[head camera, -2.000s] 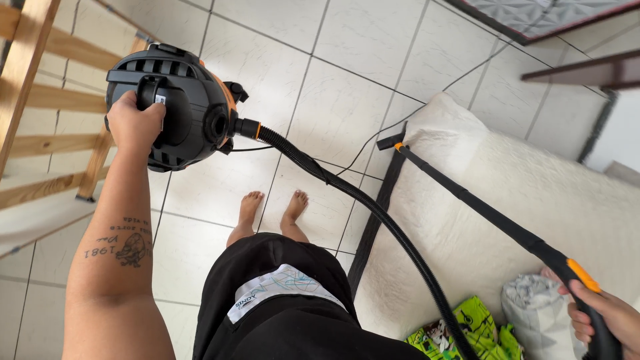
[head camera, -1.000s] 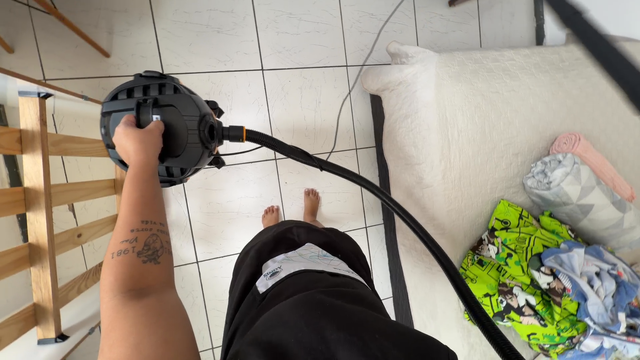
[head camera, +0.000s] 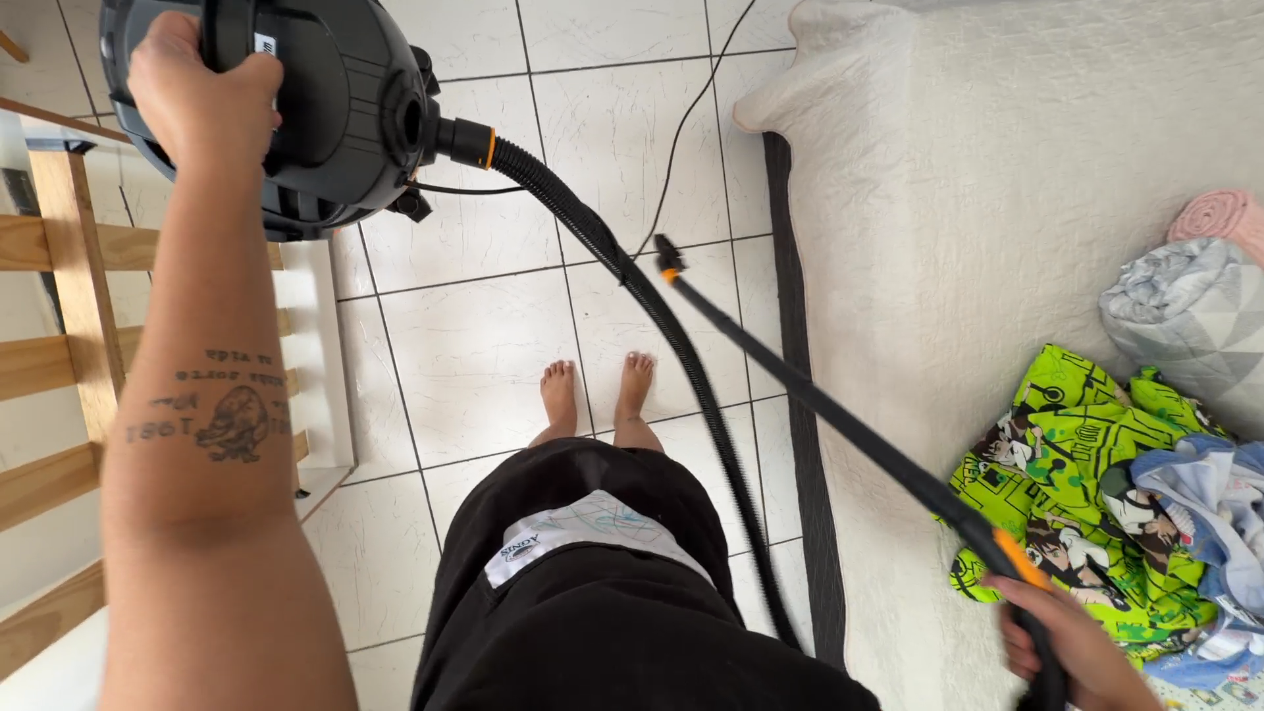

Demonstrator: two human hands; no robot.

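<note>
My left hand (head camera: 202,94) grips the top handle of a black canister vacuum cleaner (head camera: 336,109), held up at the upper left. A ribbed black hose (head camera: 681,341) leaves its side through an orange-ringed connector and curves down past my legs. At the lower right, my right hand (head camera: 1071,632) is closed around the handle of the black vacuum wand (head camera: 849,425), just below its orange part. The wand slants up and left across the bed's edge. Its small floor nozzle (head camera: 670,259) is over the tiles, close beside the hose; whether it touches the floor I cannot tell.
The bed (head camera: 948,227) with a whitish cover fills the right, bearing green printed fabric (head camera: 1076,494), blue clothing (head camera: 1220,523), a grey-white rolled blanket (head camera: 1175,306) and a pink roll (head camera: 1215,219). A wooden slatted frame (head camera: 79,296) stands left. A thin cable (head camera: 676,148) crosses the tiled floor.
The wand and my right hand, mostly out of view one second ago, are back in view, with the nozzle now left of the bed's edge. Two seconds ago the nozzle was at the bed's corner.
</note>
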